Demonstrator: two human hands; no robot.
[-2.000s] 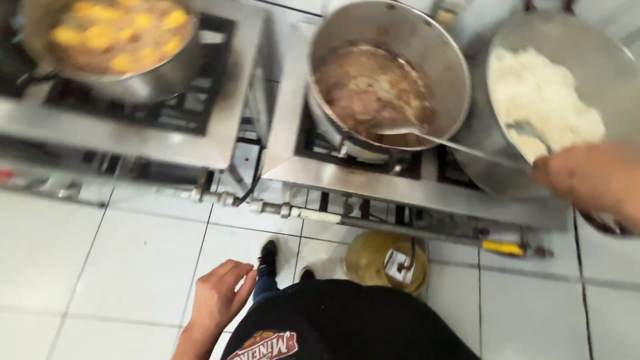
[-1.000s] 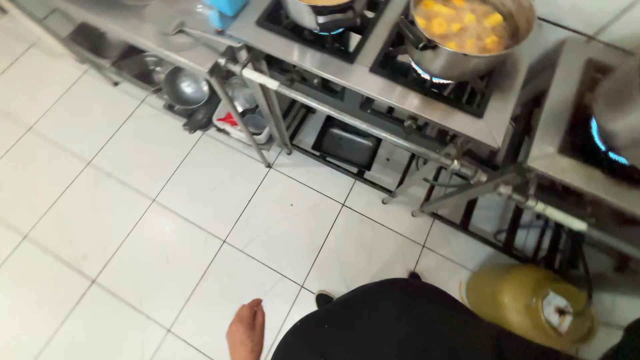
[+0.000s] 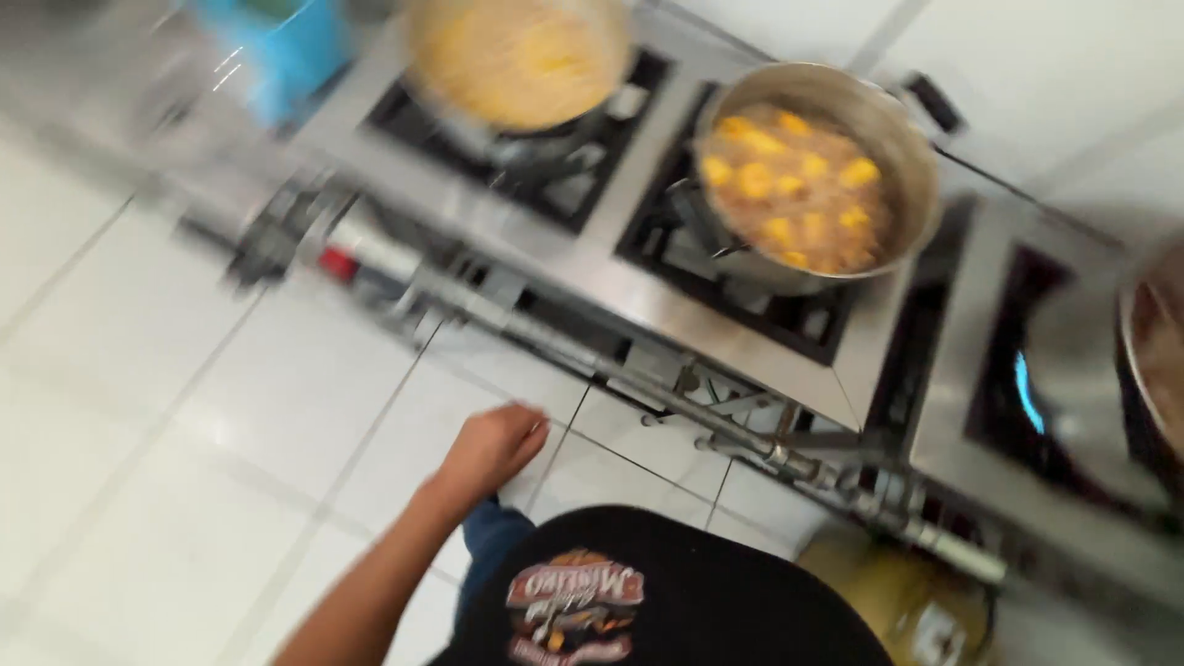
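Note:
My left hand [image 3: 499, 446] hangs in front of the stove, above the tiled floor, with its fingers curled and no object visible in it. My right hand is out of view. Beyond the left hand, a metal pot of brown stew with yellow chunks [image 3: 795, 190] stands on a burner grate. To its left, a second pot holds a yellowish food [image 3: 518, 60], blurred. At the right edge, part of a large pot with brown contents [image 3: 1167, 347] shows, with a blue burner flame [image 3: 1029, 393] beside it.
A gas pipe [image 3: 684, 402] with valves runs along the front of the stainless steel stove [image 3: 638, 291]. Below right stands a yellowish gas cylinder [image 3: 860, 578]. A blue container [image 3: 301, 55] is at the upper left. A narrow gap separates the two stove units.
Two seconds ago my right hand was at a ladle or spoon over the rice pot; now it is out of view. The view has swung left, then partly back toward the stove.

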